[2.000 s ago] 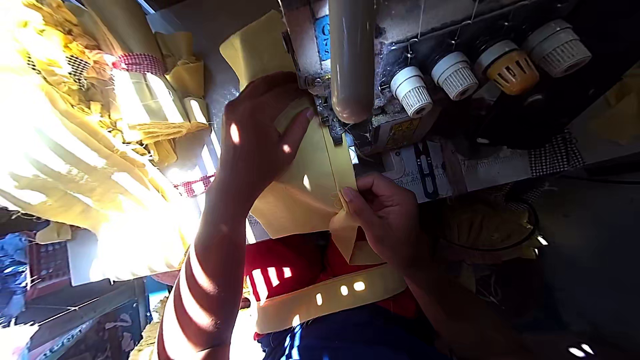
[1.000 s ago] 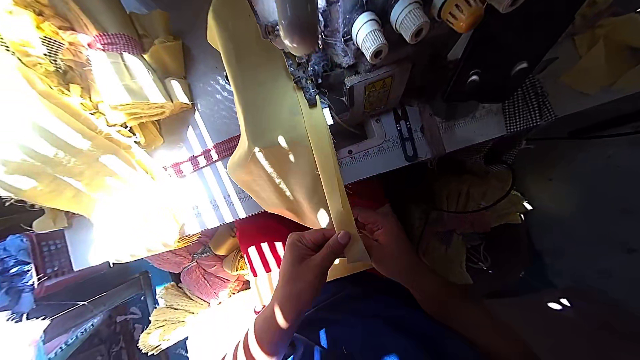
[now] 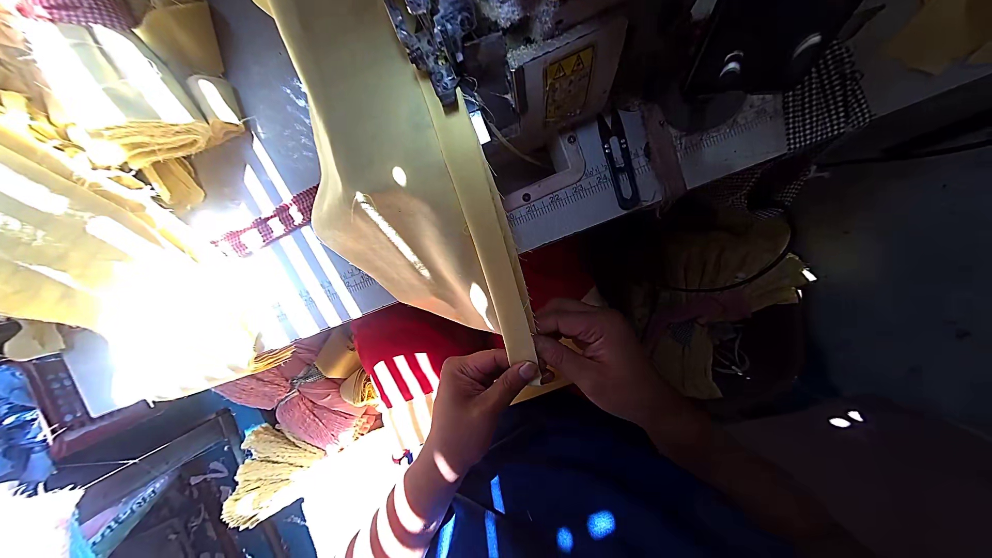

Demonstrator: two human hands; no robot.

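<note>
A yellow fabric piece (image 3: 387, 170) runs from the presser foot (image 3: 448, 91) of a sewing machine (image 3: 535, 62) down over the table's front edge. Along its right side lies a folded yellow strip (image 3: 492, 256) with a frayed edge. My left hand (image 3: 480, 395) pinches the strip's lower end between thumb and fingers. Just right of it, my right hand (image 3: 593, 349) grips the same end at its right edge; its fingertips are partly hidden. Thread snips (image 3: 618, 163) with a dark handle lie on the machine bed, right of the fabric.
Bundled yellow cloth (image 3: 139, 93) is heaped at left in glaring sunlight. A red checked strip (image 3: 267, 225) lies on the table beside the fabric. A ruler scale (image 3: 558, 203) marks the front edge. Below hang pink cloth bundles (image 3: 310, 403); a black checked cloth (image 3: 828, 97) is at right.
My left hand has come down from the upper fabric to the strip's lower end, beside my right hand. The fabric, flattened under the left hand earlier, now bulges at its left side. The view has shifted.
</note>
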